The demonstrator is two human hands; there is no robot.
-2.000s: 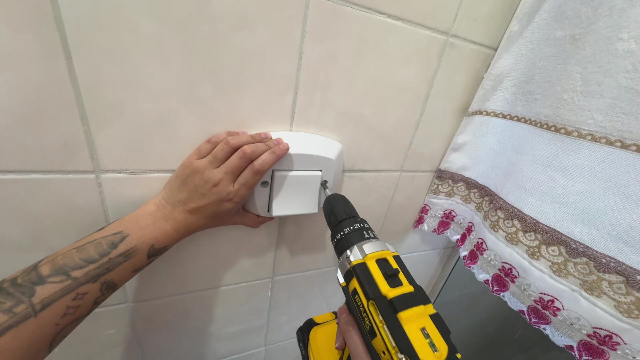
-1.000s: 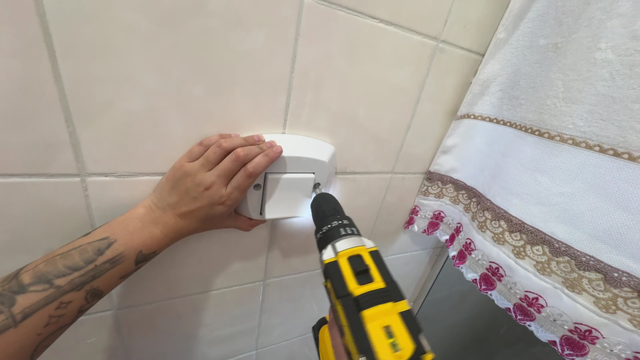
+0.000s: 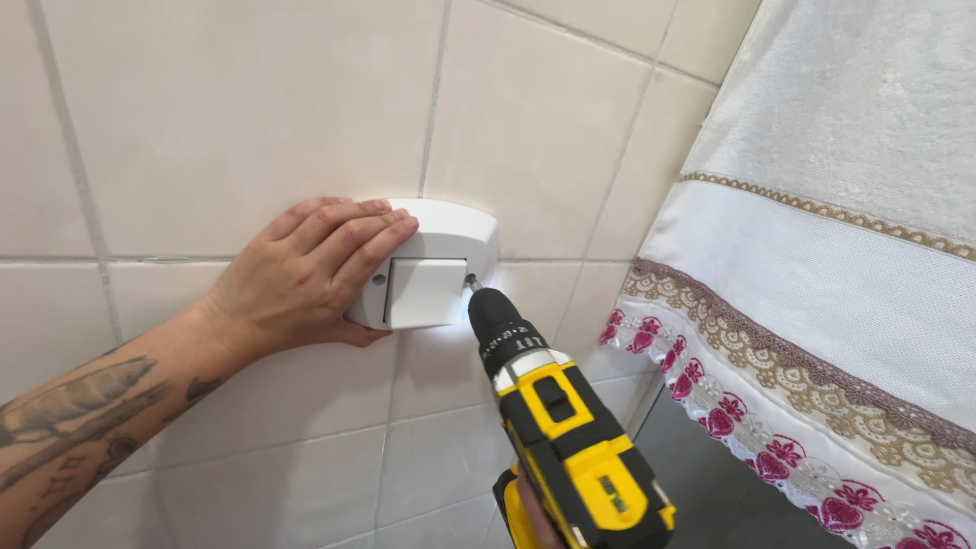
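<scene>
A white plastic switch plate [image 3: 450, 225] with one wide rocker lies against the tiled wall. My left hand [image 3: 320, 263] presses on its left part, fingers over the top edge and thumb at the lower edge. A screw hole shows left of the rocker. My right hand [image 3: 536, 509], mostly hidden behind the tool, grips a yellow and black cordless drill driver [image 3: 579, 435]. The bit [image 3: 474, 284] meets the hole at the right of the rocker. The drill's lamp lights the wall beside the plate.
Beige wall tiles [image 3: 252, 114] with grey grout lines surround the plate. At the right hangs a white towel [image 3: 823, 229] with lace and pink heart embroidery. Below it is a dark grey surface [image 3: 709, 473].
The drill's lamp, not seen lit two seconds ago, now shines on the wall. The left hand stays on the plate, and the bit remains at the right-hand hole.
</scene>
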